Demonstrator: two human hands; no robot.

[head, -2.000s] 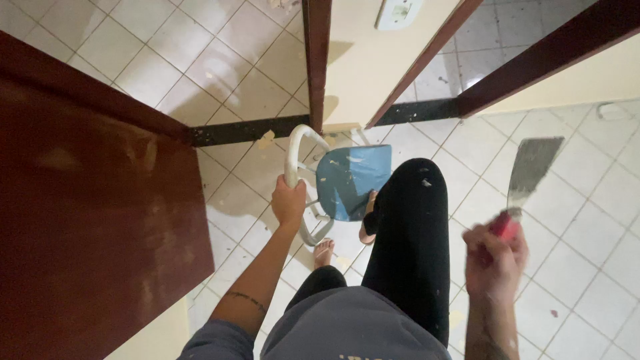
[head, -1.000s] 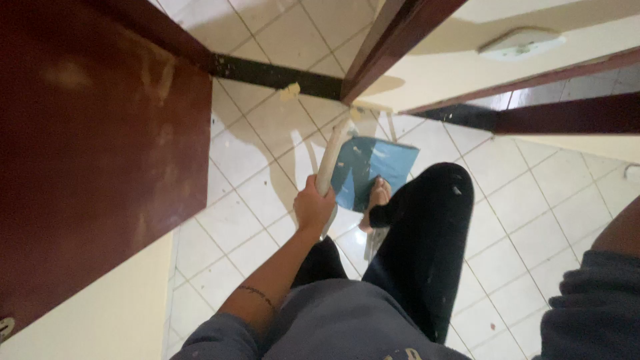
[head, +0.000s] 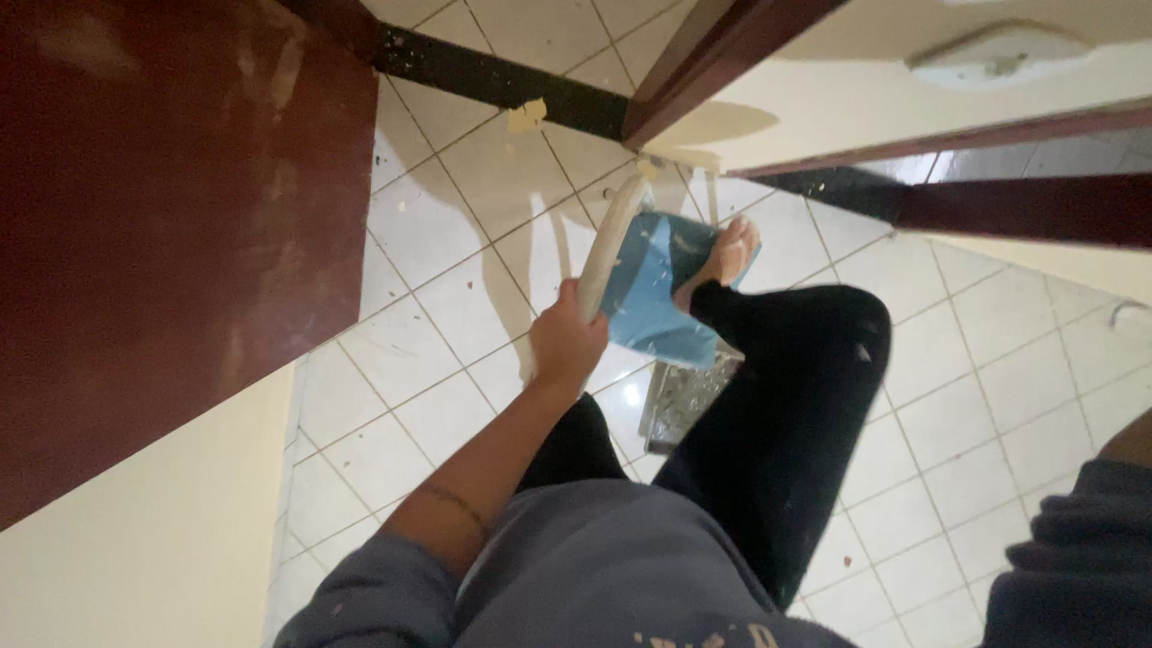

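My left hand [head: 569, 337] is closed around the pale curved backrest rail [head: 614, 243] of a chair. The chair's blue seat [head: 657, 297] bears light specks, and my bare foot [head: 731, 252] rests on its far right part. Only the sleeve and a bit of my right arm [head: 1075, 540] show at the right edge; my right hand is outside the view, and so is whatever it may hold. Below the seat, partly hidden by my leg, a dark speckled flat object [head: 686, 403] lies on the floor.
A dark red door [head: 189, 207] fills the upper left. Dark red door frames [head: 720, 67] and a cream wall with a white wall plate [head: 999, 56] stand ahead and right. Yellowish flakes [head: 526, 115] lie on white floor tiles beside a black threshold [head: 504, 81].
My foot has come up onto the blue seat. My right hand, which held a red-handled scraper two seconds ago, has left the view. My left hand keeps hold of the chair.
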